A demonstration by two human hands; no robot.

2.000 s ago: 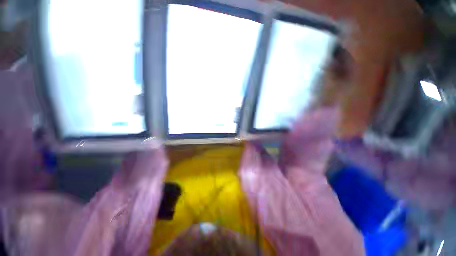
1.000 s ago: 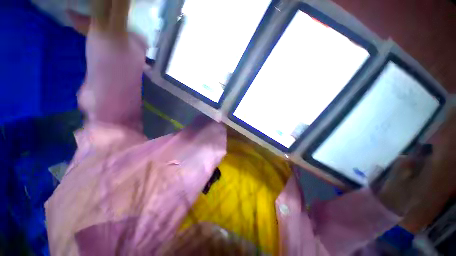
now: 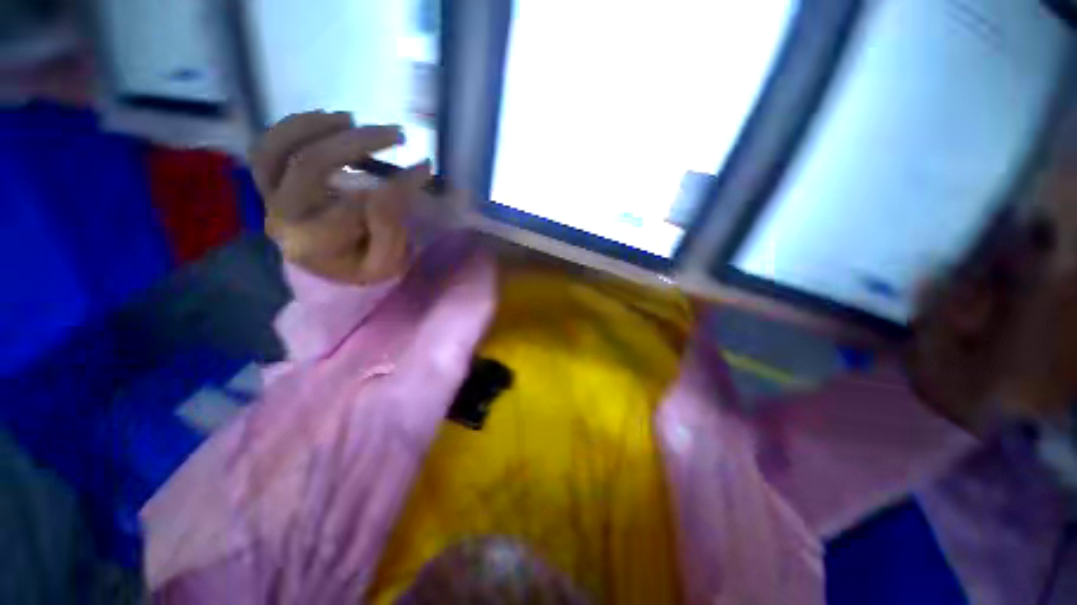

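Note:
Several tablets with lit white screens lie in a row across the top, one in the middle (image 3: 626, 112), one at the right (image 3: 903, 154), one at the left (image 3: 331, 71). Pale borders show between them. My left hand (image 3: 337, 201) is over the lower edge of the left tablet, fingers curved and apart, with nothing seen in it. My right hand (image 3: 998, 313) is dark and blurred at the lower right edge of the right tablet. Its fingers and any grip cannot be made out.
Large blue bins (image 3: 83, 248) stand at the left, with a red patch (image 3: 195, 201) beside them. Pale labels (image 3: 219, 402) show on blue at the lower left. Grey floor with a yellow line (image 3: 756, 366) shows below the bench at the right. Another blue thing (image 3: 892, 555) is at the lower right.
The view has turned, and the tablets sit higher and more upright. My left hand has come down from the upper left to the left tablet's lower edge. My right hand stays near the right tablet.

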